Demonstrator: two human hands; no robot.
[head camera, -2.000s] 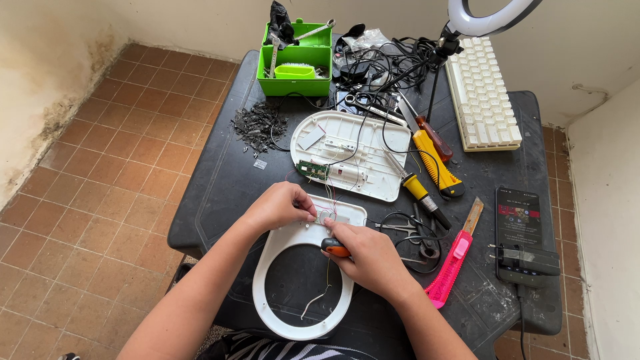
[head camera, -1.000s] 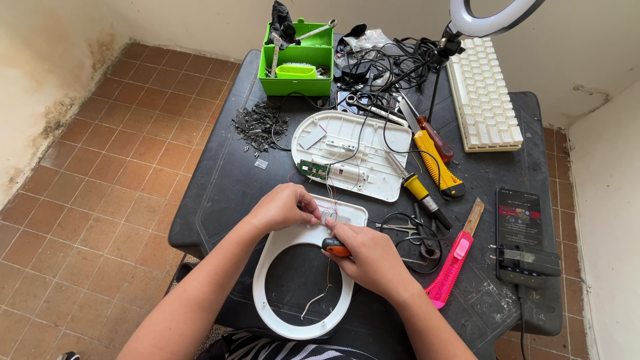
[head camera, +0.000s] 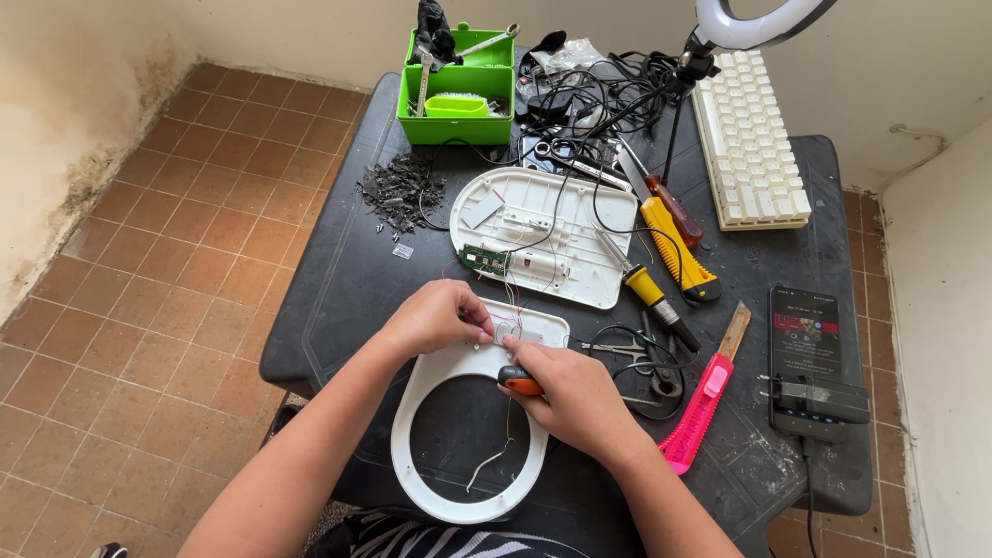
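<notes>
A white plastic housing panel with a large round opening (head camera: 407, 457) lies at the near edge of the table. Over its upper part, my left hand (head camera: 446, 318) pinches thin wires between thumb and fingertips. My right hand (head camera: 570, 387) is closed around a tool with a black and orange handle (head camera: 520, 380), its fingertips at the same wires; the tool's working end is hidden. Thin wires (head camera: 511, 294) run up to a green circuit board (head camera: 485, 261) in a second white plastic shell (head camera: 597, 267) just beyond. A loose pale wire (head camera: 487, 465) hangs across the opening.
Right of the shells lie a soldering iron (head camera: 647, 287), a yellow utility knife (head camera: 674, 248), a screwdriver (head camera: 678, 213), scissors (head camera: 632, 353) and a pink utility knife (head camera: 701, 415). Farther out are a phone (head camera: 806, 333), a white keyboard (head camera: 752, 147), a green toolbox (head camera: 457, 132), tangled cables (head camera: 635, 85) and black scraps (head camera: 399, 190).
</notes>
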